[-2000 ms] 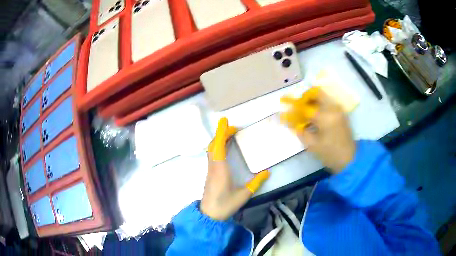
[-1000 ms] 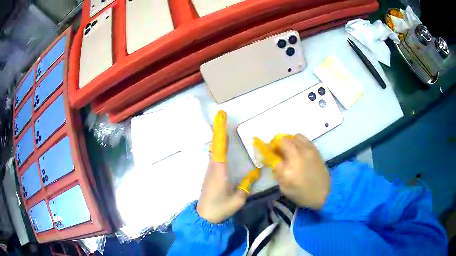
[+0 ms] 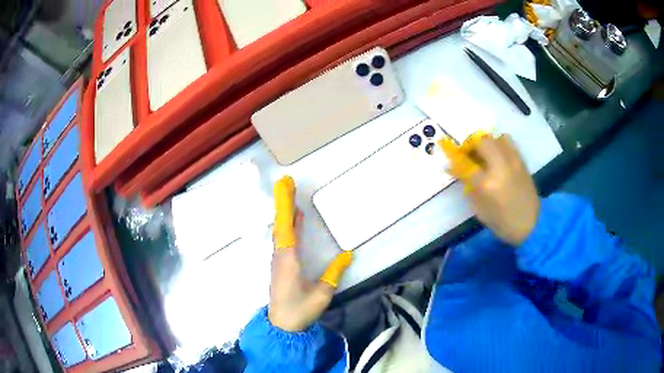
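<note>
A whitish phone back cover (image 3: 386,189) lies flat on the pale mat, its dark lens circles at the upper right end. My right hand (image 3: 499,182), with yellow-orange finger cots, is over that lens end; its fingers are bunched and blurred, and whether they hold anything cannot be told. My left hand (image 3: 297,269) is at the cover's left end, index finger and thumb apart, with yellow-orange cots on both. A pale gold back cover (image 3: 327,109) lies behind the whitish one. A cream-yellow pad (image 3: 444,98) shows faintly beyond my right fingers.
Red foam trays (image 3: 255,58) holding pale gold covers are stacked behind. A second red tray (image 3: 109,255) with bluish covers is at left. White wipes (image 3: 218,204) lie left of the mat. A black stick (image 3: 499,80), crumpled wipe (image 3: 502,40) and metal tin (image 3: 582,62) are at right.
My right hand has moved from the cover's lower left part to its lens end. My left hand stays beside the left end. The whole view has shifted.
</note>
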